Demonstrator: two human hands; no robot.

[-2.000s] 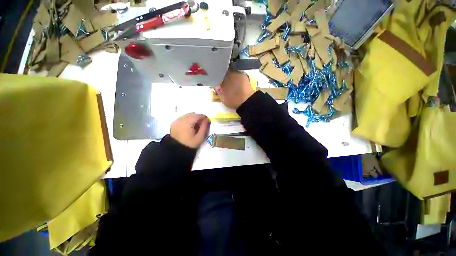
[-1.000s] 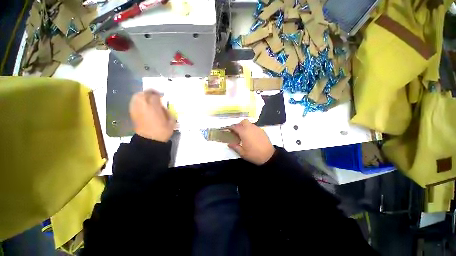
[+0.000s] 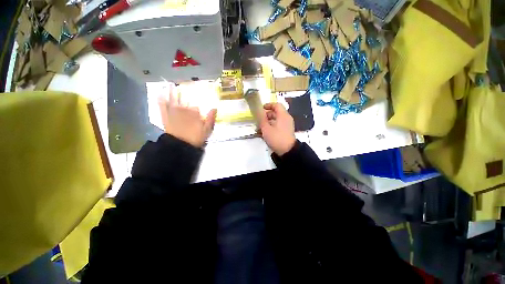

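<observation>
My right hand (image 3: 278,126) holds a tan tab (image 3: 254,106) upright-slanting between thumb and fingers, just right of and below the small yellow work clamp (image 3: 230,85). My left hand (image 3: 185,116) lies palm down with fingers spread over the bright left part of the sewing template (image 3: 239,115); I see nothing in it. The grey-white sewing machine head (image 3: 166,47) with a red logo stands above both hands. Another tan tab (image 3: 290,84) lies flat at the template's right edge. Glare hides detail around the left fingers.
Tan tabs with blue-wrapped clasps (image 3: 346,66) are heaped right of the machine, and more tabs (image 3: 41,47) at the upper left. A yellow bag (image 3: 47,177) hangs at left; yellow bags (image 3: 437,72) pile at right. A blue bin (image 3: 390,165) sits at the table's lower right edge.
My right hand has raised the tan tab from the table's front edge toward the clamp. My left hand has moved in and spread its fingers. The view has shifted slightly.
</observation>
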